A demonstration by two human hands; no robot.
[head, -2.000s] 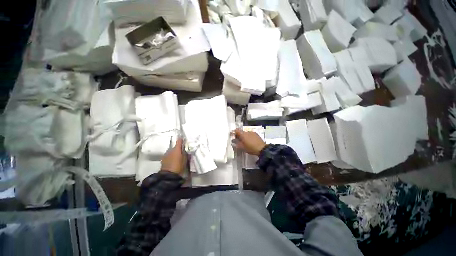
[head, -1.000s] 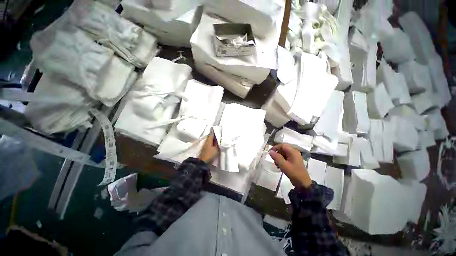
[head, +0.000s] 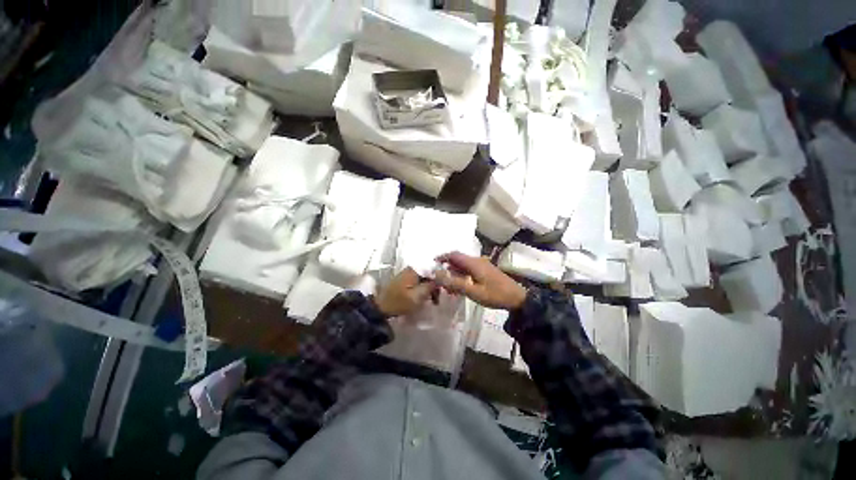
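Note:
My left hand [head: 405, 292] and my right hand [head: 477, 279] meet over the white bundle [head: 439, 234] at the table's front edge. Their fingers are close together at the tie strip [head: 437, 272], a small white bit of which shows between them. The hands cover the middle of the bundle and most of the strip, so the knot cannot be made out. Two tied bundles lie just left, a narrower one [head: 359, 220] and a wider one [head: 272, 211].
A small open box [head: 409, 111] with pale bits sits on a tall white stack behind. Small block stacks [head: 634, 202] and a big panel stack [head: 706, 356] stand right. A tape measure [head: 191, 314] hangs at left. A thin brown stick [head: 496, 52] lies behind.
My hands were apart, left on the bundle and right beside it; they have come together over its middle. The view turned between the first two frames and has shifted slightly since.

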